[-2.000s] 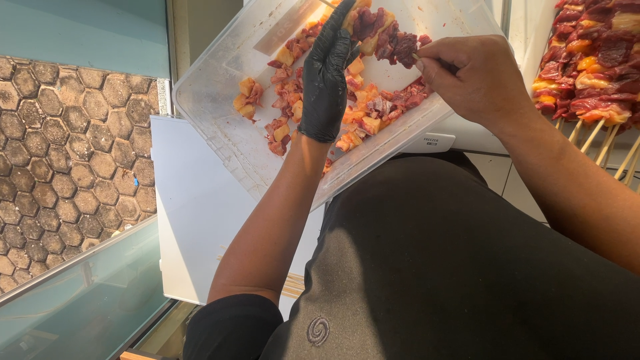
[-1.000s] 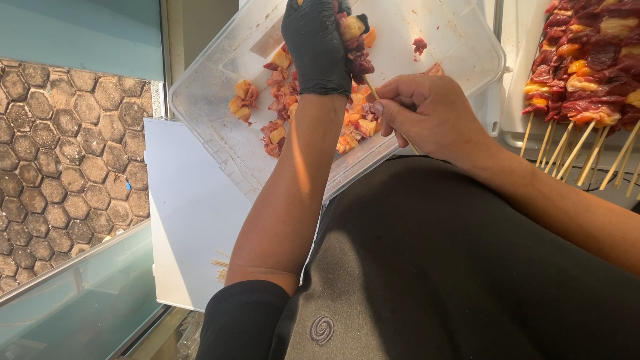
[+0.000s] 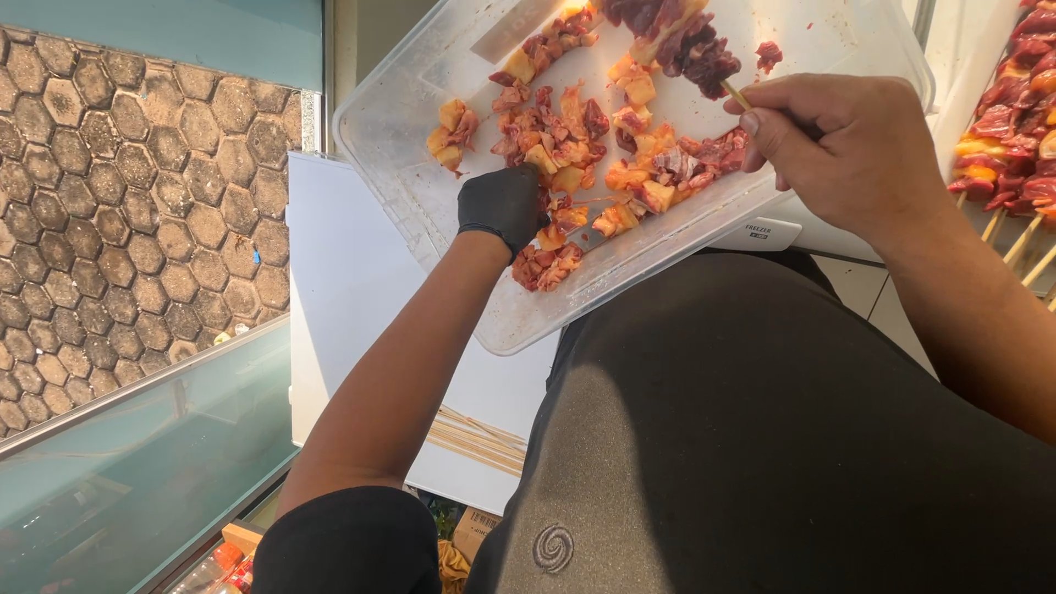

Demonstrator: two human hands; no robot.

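A clear plastic tub (image 3: pixel 511 330) holds small pieces of red meat and yellowish fat (image 3: pixel 553 140). My left hand (image 3: pixel 502 206), in a black glove, is down among the pieces at the tub's left part; its fingertips are hidden, so its grip cannot be made out. Bare, my right hand (image 3: pixel 833 148) pinches the lower end of a wooden skewer (image 3: pixel 737 95) between thumb and fingers over the tub's right side. Dark red meat and a fatty piece (image 3: pixel 693 54) are threaded on that skewer, which runs out of the top of the view.
Loaded meat skewers (image 3: pixel 1011 132) lie at the right edge, sticks pointing down. Bare bamboo skewers (image 3: pixel 478 441) rest on a white surface (image 3: pixel 355 272) below the tub. A glass panel (image 3: pixel 148 470) stands at lower left, beside hexagonal paving (image 3: pixel 140 214). Plastic bottles (image 3: pixel 219 569) are at the bottom.
My left hand has left the skewer and moved down into the meat pieces. My right hand has moved up and right with the skewer.
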